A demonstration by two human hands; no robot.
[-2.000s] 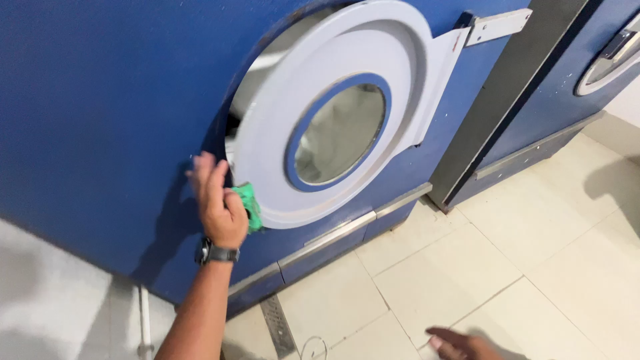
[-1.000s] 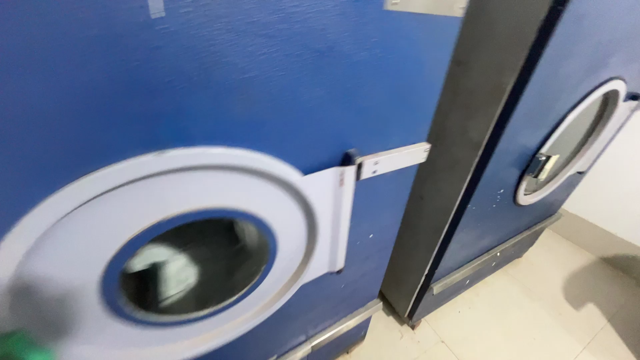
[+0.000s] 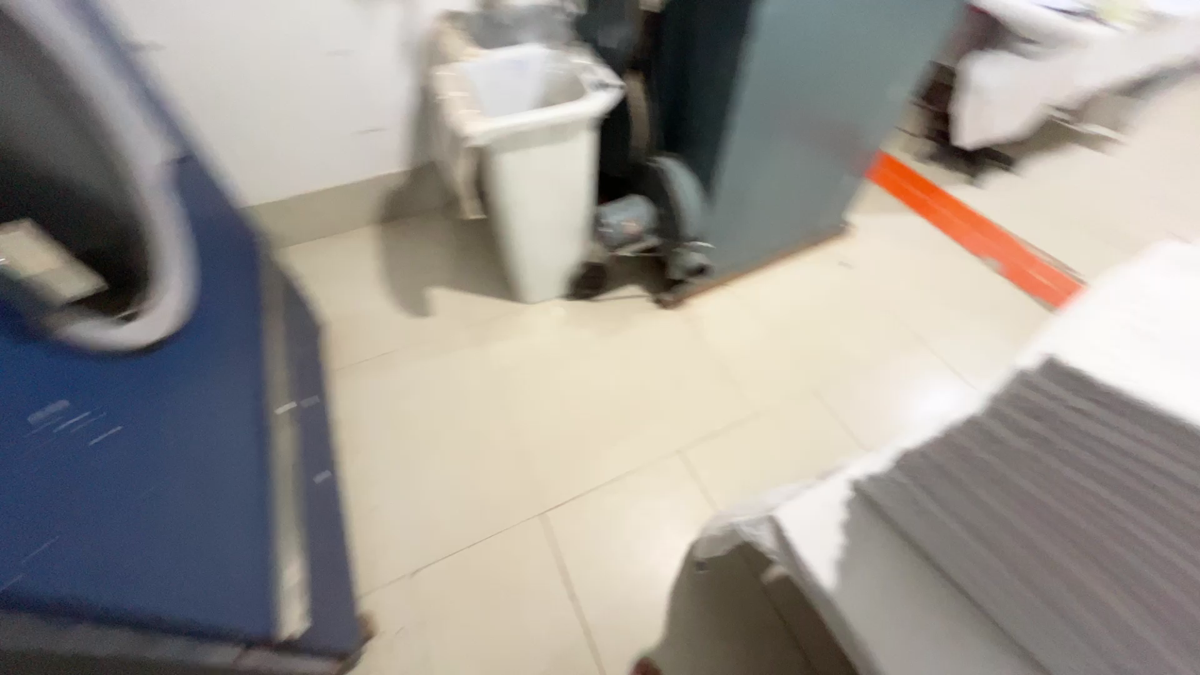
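Note:
My left hand is out of view. A small brown spot at the bottom edge may be a fingertip of my right hand, but it is too little to tell. At the left stands a blue laundry machine (image 3: 141,469) with a round, pale-rimmed door (image 3: 173,281), which is cut off by the frame. Grey folded cloths (image 3: 1050,506) lie in a stack at the lower right, on a table with a white cover (image 3: 816,553). The whole view is blurred by motion.
A whitish wheeled bin (image 3: 548,197) with a liner stands near the white wall. Right of it are a motor (image 3: 628,220) and a grey-green metal panel (image 3: 797,141). An orange strip (image 3: 975,230) crosses the tiled floor (image 3: 525,412). White cloth (image 3: 1012,94) hangs at the upper right.
The view has swung far to the right, from the first blue machine to the bin and the table. My left hand, earlier at the door's rim with a green cloth, has left the view.

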